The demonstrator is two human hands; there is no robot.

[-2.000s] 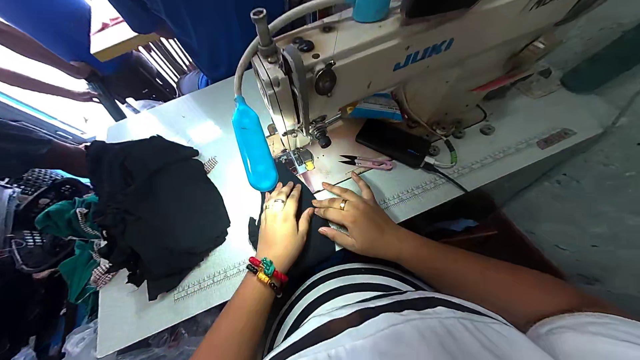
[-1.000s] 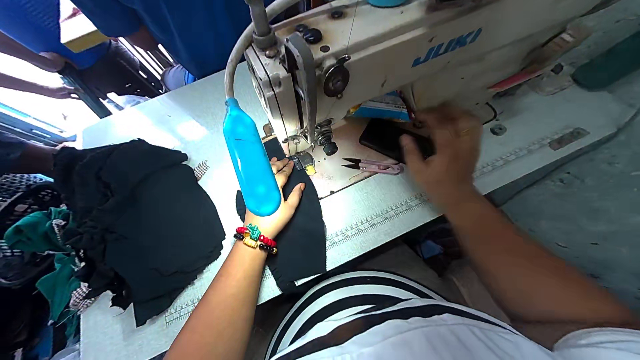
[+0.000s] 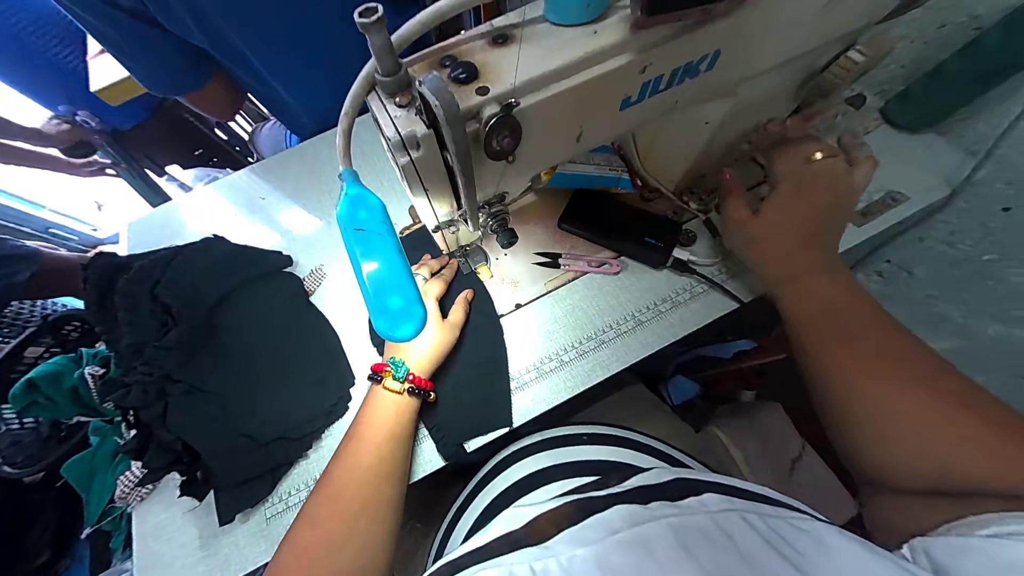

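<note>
My left hand (image 3: 436,320) lies flat on a black fabric piece (image 3: 476,360), its fingertips beside the presser foot (image 3: 472,258) of a Juki sewing machine (image 3: 576,104). A blue lamp (image 3: 376,264) on a bent hose partly covers that hand. My right hand (image 3: 792,192) is at the machine's right end, near the handwheel side, with its fingers curled; whether it grips anything there cannot be told. Pink-handled thread snips (image 3: 588,263) and a black power bank (image 3: 616,228) with a cable plugged in lie on the machine bed between my hands.
A pile of black fabric (image 3: 248,360) covers the table's left part, with green and checkered cloth (image 3: 60,384) beyond its edge. A printed ruler strip (image 3: 592,344) runs along the front edge (image 3: 560,408). People in blue stand behind the table; another person's arm (image 3: 56,276) reaches the pile.
My right hand has left the fabric, passed over the power bank and moved right to the machine's far end. My left hand stays on the black fabric by the presser foot.
</note>
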